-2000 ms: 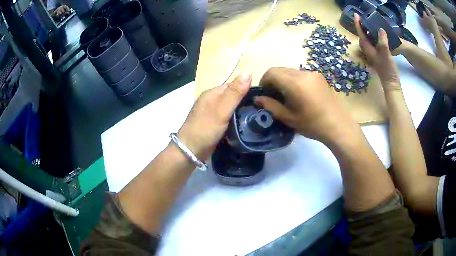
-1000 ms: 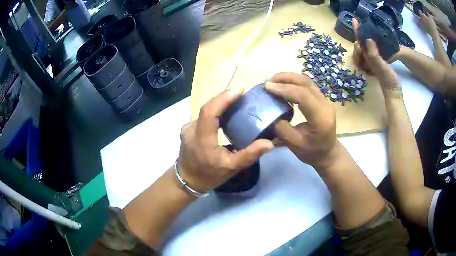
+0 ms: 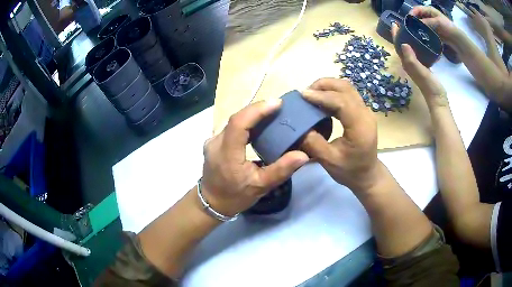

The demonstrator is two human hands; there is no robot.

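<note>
A dark grey plastic housing (image 3: 289, 124) is held tilted in both hands, its side wall with a small Y-shaped mark facing me and its open end turned to the lower right. My left hand (image 3: 238, 154) grips its left side, with a silver bracelet at the wrist. My right hand (image 3: 345, 132) holds its right side, fingers on top and thumb inside the opening. The inside is hidden. A second housing (image 3: 272, 200) stands on the white sheet (image 3: 236, 252) below, partly hidden by my left hand.
Small dark three-armed parts (image 3: 373, 73) lie piled on the kraft cardboard (image 3: 306, 61), crossed by a white cord (image 3: 273, 56). Stacked housings (image 3: 130, 92) and a single housing (image 3: 185, 79) stand at the far left. At right, a neighbour's hands (image 3: 418, 70) hold another housing.
Since two seconds ago, the held housing has turned from its open side showing to its outer wall showing. The neighbour's housing has turned too, and their second hand now touches it.
</note>
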